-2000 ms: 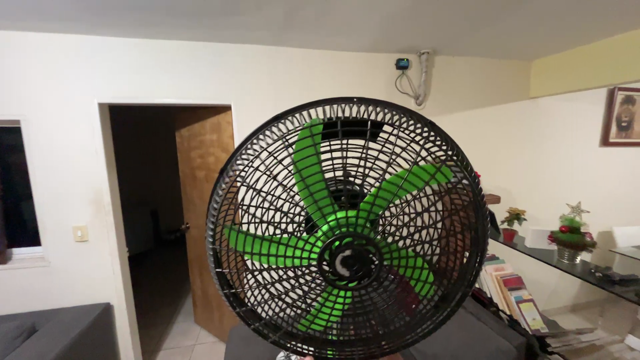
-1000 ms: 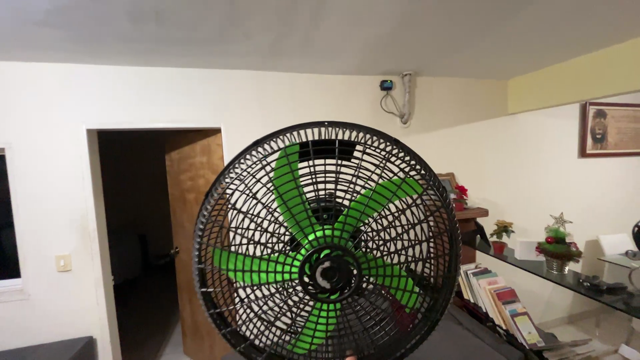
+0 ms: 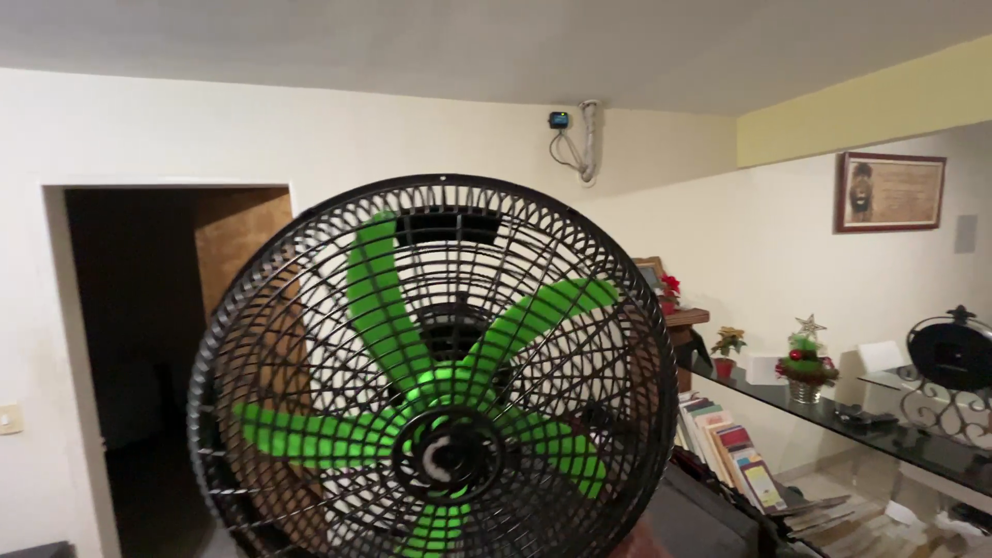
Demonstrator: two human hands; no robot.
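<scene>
A round black fan guard (image 3: 288, 225) fills the middle of the head view, with green fan blades (image 3: 372, 302) showing sharply behind its wires. A black hub cap (image 3: 448, 453) is at its centre. The lower edge of the fan is cut off by the frame. A small blurred patch of skin, apparently my right hand (image 3: 642, 541), shows at the bottom, beside the guard's lower right rim; its fingers and grip are hidden. My left hand is out of view.
Behind the fan, a wooden door (image 3: 236, 240) stands in a dark doorway. Books (image 3: 736, 457) lean at the right, near a dark glass shelf (image 3: 845, 426) bearing a small decorated tree (image 3: 806, 364) and a potted plant (image 3: 726, 353). A framed picture (image 3: 891, 192) hangs on the wall.
The fan sits lower in the view than before, as the view has tilted up and turned right. Skin now shows beside the lower right rim. The blades keep about the same position within the guard.
</scene>
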